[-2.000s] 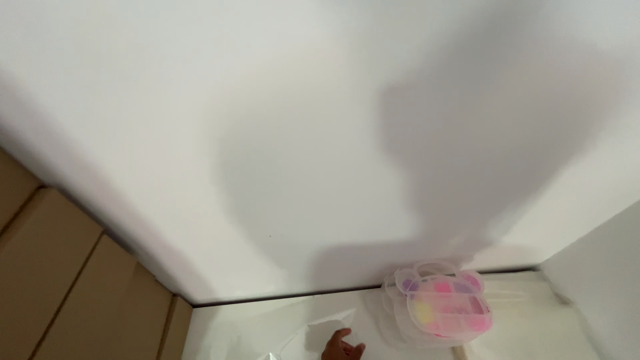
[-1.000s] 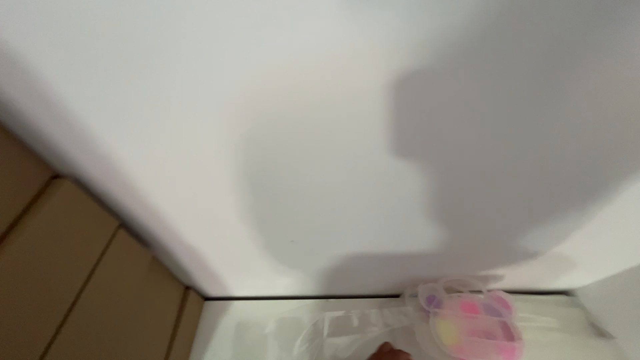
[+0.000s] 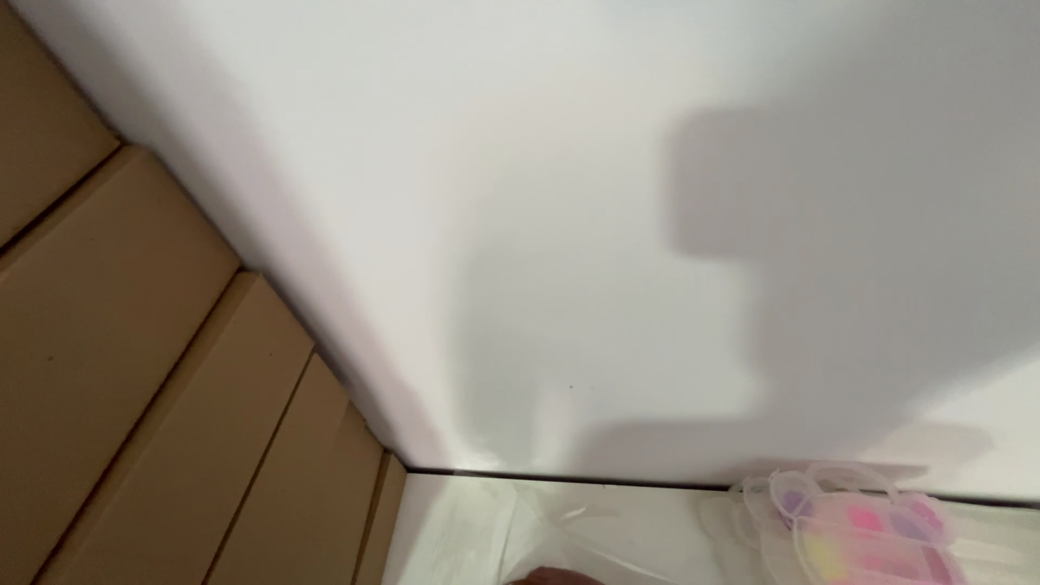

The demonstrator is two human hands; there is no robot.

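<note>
Only a small part of one hand (image 3: 556,577) shows at the bottom edge; which hand it is, and whether its fingers hold anything, cannot be told. Around it on the white surface lies a thin clear plastic sheet or bag (image 3: 601,528). To the right of the hand, against the wall, is a translucent plastic compartment case (image 3: 873,536) with a loop handle and rounded ears, holding pink, purple and yellow contents. More clear plastic lies behind its left side. The other hand is out of view.
Brown cardboard boxes (image 3: 187,325) are stacked along the left side. A white wall (image 3: 569,244) with broad shadows on it rises behind the white surface (image 3: 439,520). More pale translucent material (image 3: 999,540) lies right of the case.
Two seconds ago more of the hand showed, with its fingers curled; now only its top is in view. Clear plastic has shifted about the hand. The view has shifted somewhat.
</note>
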